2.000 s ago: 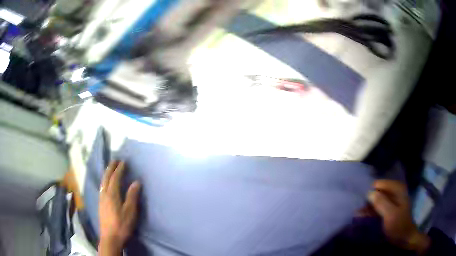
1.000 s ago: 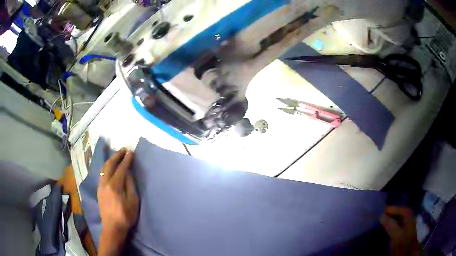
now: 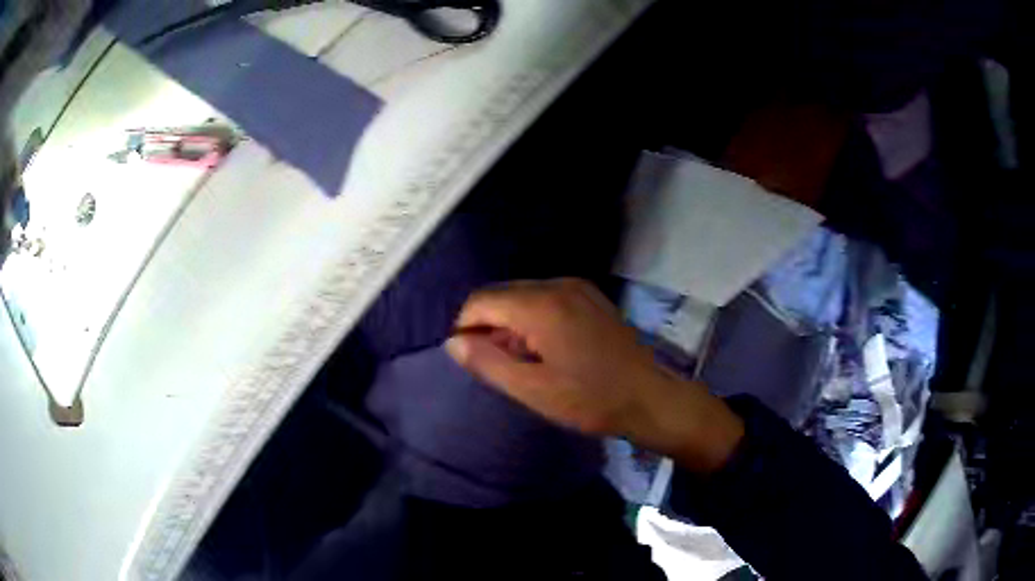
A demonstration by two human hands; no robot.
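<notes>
My right hand (image 3: 556, 352) is over my lap, its fingers curled, in front of the table edge. Dark blue-grey cloth (image 3: 477, 431) lies below and behind the fingers; I cannot tell whether they grip it or whether it is a garment piece or clothing. My left hand is out of the picture. On the white table (image 3: 227, 329) lie pink-handled thread snips (image 3: 187, 148), a blue-grey cloth strip (image 3: 289, 102) and black shears (image 3: 460, 20), cut off by the top edge.
A small grey disc (image 3: 86, 208) lies on the machine bed at the left. Beside my lap is a pile with a white piece (image 3: 715, 221), a grey piece (image 3: 763, 358) and pale shredded scraps (image 3: 868, 420). Printed scale marks run along the table's edge.
The view has swung right and down, toward my lap and the pile. The large panel is no longer seen on the table. The machine head and my left hand have left the picture.
</notes>
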